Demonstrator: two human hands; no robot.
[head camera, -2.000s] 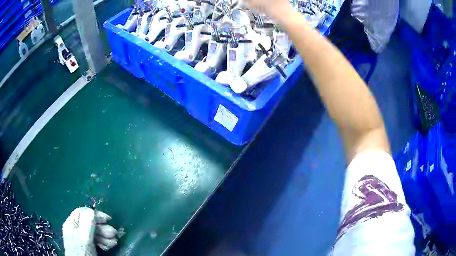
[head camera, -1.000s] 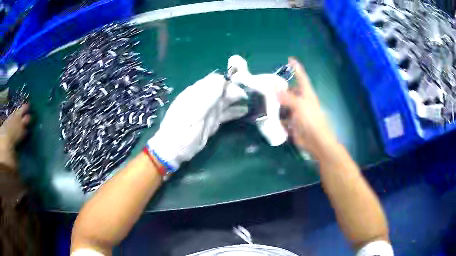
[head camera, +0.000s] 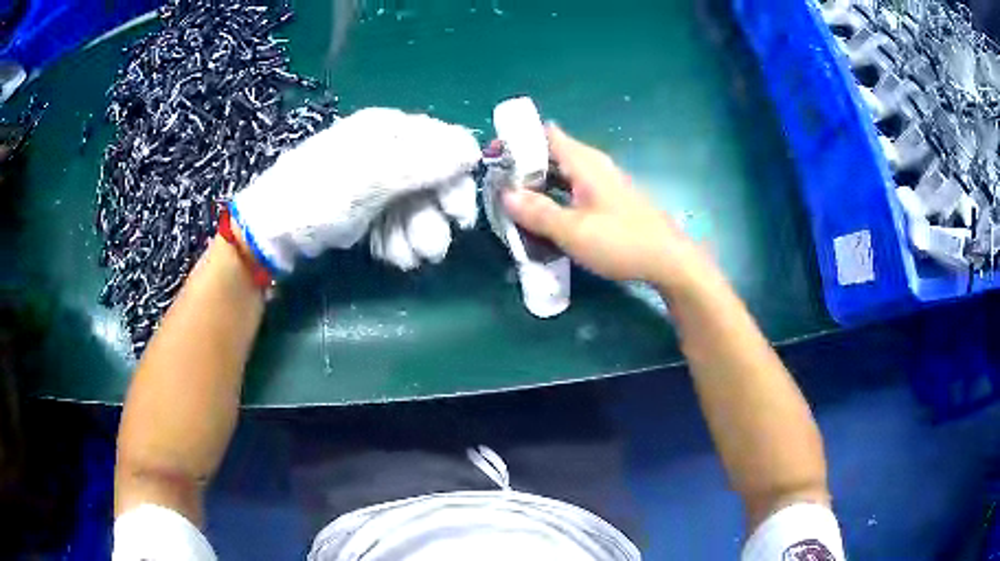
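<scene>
A white housing (head camera: 540, 279) is held over the green tabletop by my bare right hand (head camera: 603, 214), fingers behind it and thumb across its front. My gloved left hand (head camera: 384, 181) is at its left side. Its fingertips pinch a small insert part (head camera: 492, 153), dark reddish, against the housing's upper left side. The glove hides most of the part, so I cannot tell how far it sits in the housing. The pile of insert parts (head camera: 186, 142), black and silver, lies left of my left hand.
A blue crate (head camera: 866, 219) with a pale label, holding white housings, stands at the right. Part of another blue crate (head camera: 71, 33) shows at the top left. The green tabletop's near edge (head camera: 439, 397) runs below my hands.
The housing has turned more upright and moved slightly left. My right hand has closed around it, and my left fingertips have come to its side. The other person's hand at the left is gone from view.
</scene>
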